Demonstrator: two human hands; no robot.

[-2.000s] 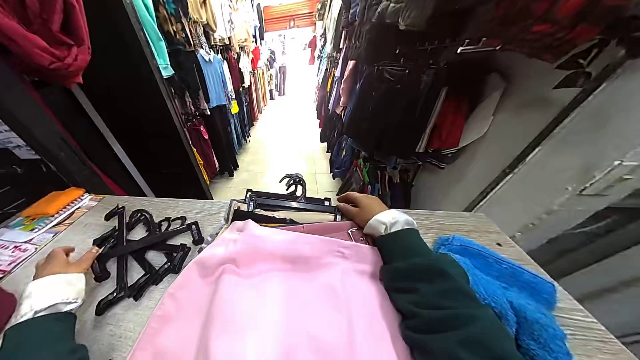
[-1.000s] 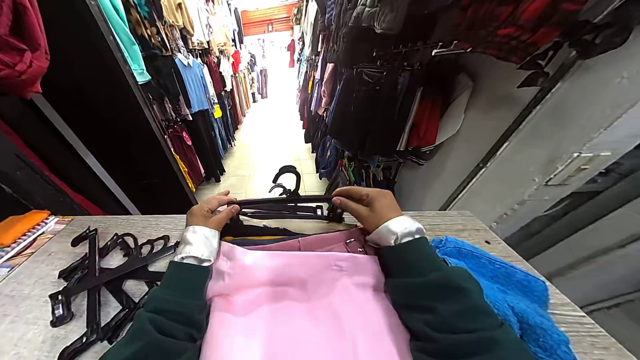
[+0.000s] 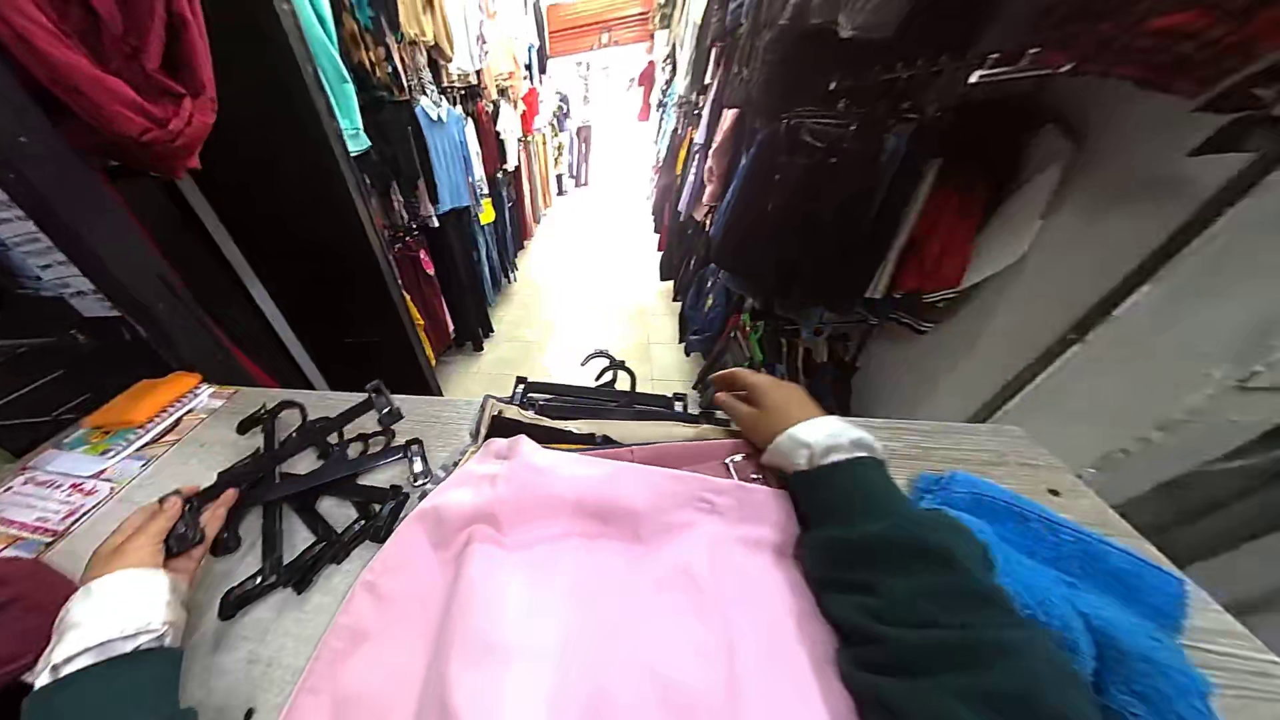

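Note:
My left hand grips the clip end of a black plastic hanger on top of a tangled pile of black hangers. My right hand rests with bent fingers at the right end of the black clip hangers stacked at the far edge; whether it grips one is unclear. A pink garment lies spread over the counter before me. Beneath its top edge show a darker pink garment with a buckle and a beige waistband.
A fluffy blue fabric item lies right on the wood-look counter. An orange cloth sits on a spiral notebook at far left. Beyond the counter, racks of clothes flank a tiled aisle.
My left hand has moved from the clip hanger at the counter's far edge to the hanger pile and taken hold of one. My right hand stays near the far edge.

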